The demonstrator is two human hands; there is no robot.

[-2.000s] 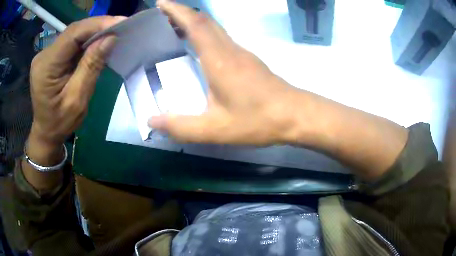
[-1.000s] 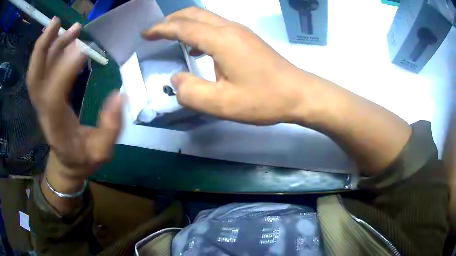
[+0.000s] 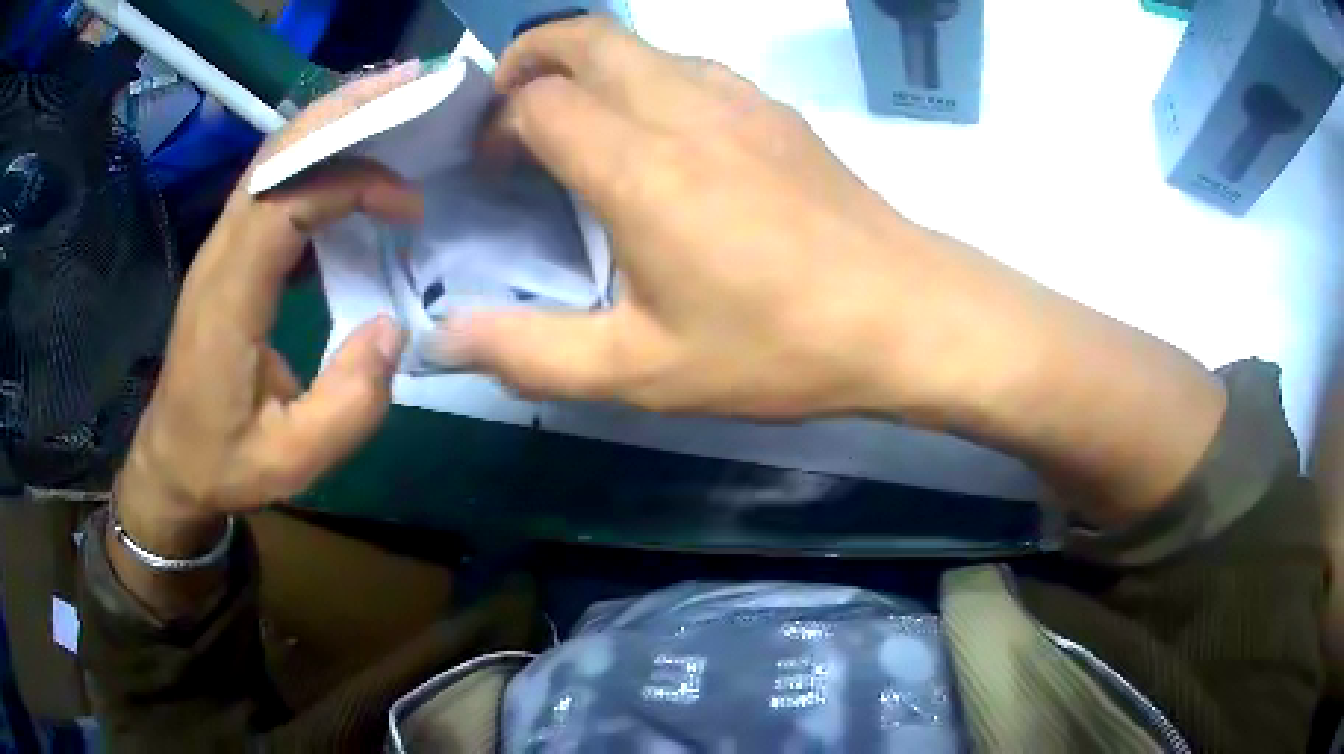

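An open retail box (image 3: 501,243) stands between my hands at the left of the sheet, its mouth towards me. Its lid flap (image 3: 369,133) is raised and bent at the top. A pale crumpled filling with small dark spots shows inside. My left hand (image 3: 273,339) is at the box's left side, its fingers behind and under the lid and its thumb at the side flap (image 3: 354,273). My right hand (image 3: 708,236) grips the box from the right, fingers at the top and thumb across the near edge of the mouth. The box's printed front is hidden.
Two closed retail boxes with a dark device printed on them stand on the white sheet, one at top centre (image 3: 920,59), one at upper right (image 3: 1253,111). The green bench edge (image 3: 708,494) runs in front of me. A pale bar (image 3: 192,67) and blue things are at upper left.
My left hand has come back from beside the box onto its lid and side flap. The lid is now bent inward over the mouth. My right hand stays on the box.
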